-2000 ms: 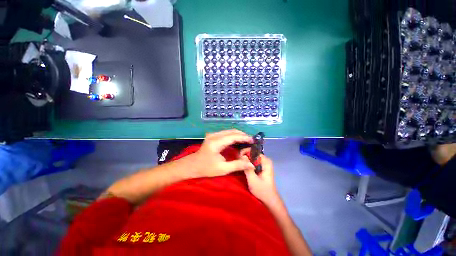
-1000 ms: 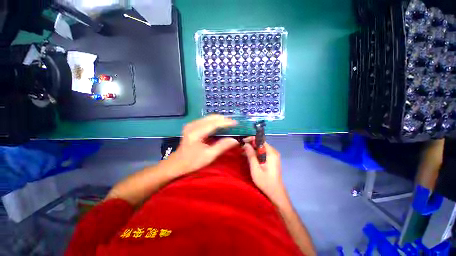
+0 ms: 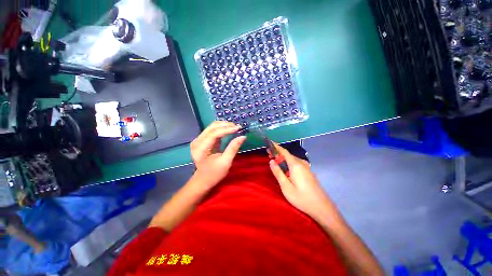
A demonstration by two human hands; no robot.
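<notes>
My left hand (image 3: 216, 148) is at the bench's front edge, near the tray's lower left corner. Its thumb and fingertips are around a tiny dark part (image 3: 243, 129), which looks like a lens. My right hand (image 3: 298, 175) holds red-and-black pliers (image 3: 279, 158), with their dark jaws pointing up and left towards the dark part. A small gap shows between jaws and part. The clear blister tray (image 3: 303, 116), filled with a grid of dark round parts, lies on the green bench just beyond both hands.
A black mat (image 3: 175, 91) with a brightly lit plate (image 3: 140, 128) and white paper (image 3: 108, 119) is at left, beside a black microscope (image 3: 51, 132). A white bottle (image 3: 141, 32) stands behind. Stacked black trays (image 3: 418, 59) are at right. A person in blue (image 3: 48, 221) is at lower left.
The view has turned, so the tray and bench look tilted. My left hand has come from apart to pinching near the dark part, and the pliers now point up and left.
</notes>
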